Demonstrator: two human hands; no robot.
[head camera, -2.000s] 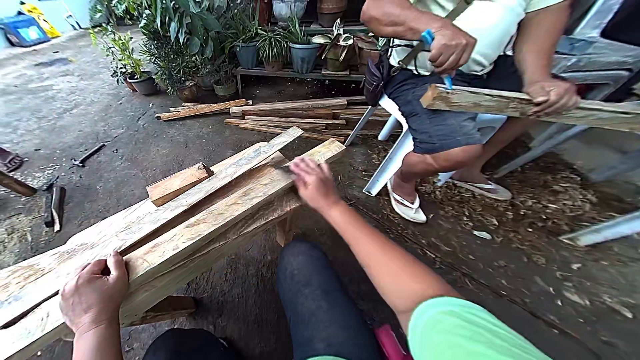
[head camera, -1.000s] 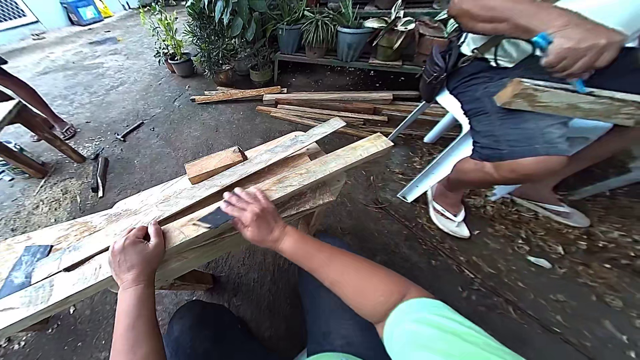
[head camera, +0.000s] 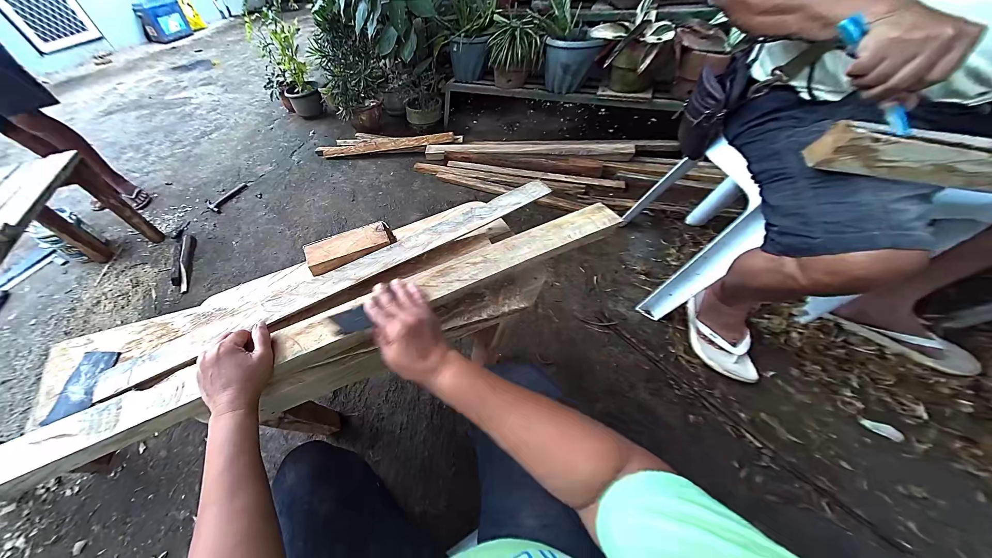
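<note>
My left hand (head camera: 235, 369) grips the near wooden beam (head camera: 535, 244), its fingers over the top edge. Farther along the same beam, my right hand (head camera: 407, 329) presses a dark sheet of sandpaper (head camera: 353, 320) against the upper face; this hand is slightly blurred. Beside the beam lies a thinner wooden strip (head camera: 434, 242), with a dark gap between the two. A short wood block (head camera: 349, 248) rests behind the strip. Another dark piece of sandpaper (head camera: 80, 387) lies at the left end of the wide board beneath.
At right a seated co-worker holds a blue-handled tool (head camera: 852, 35) over a wooden beam (head camera: 907, 159). Wood strips (head camera: 535, 149) lie on the ground before potted plants (head camera: 572, 62). A hammer (head camera: 227, 197) is on the concrete at left, near a wooden bench (head camera: 35, 186) and another person's legs.
My right hand has slid the sandpaper back along the beam, from near its far end toward my left hand. The left hand still holds the beam. The view has shifted left.
</note>
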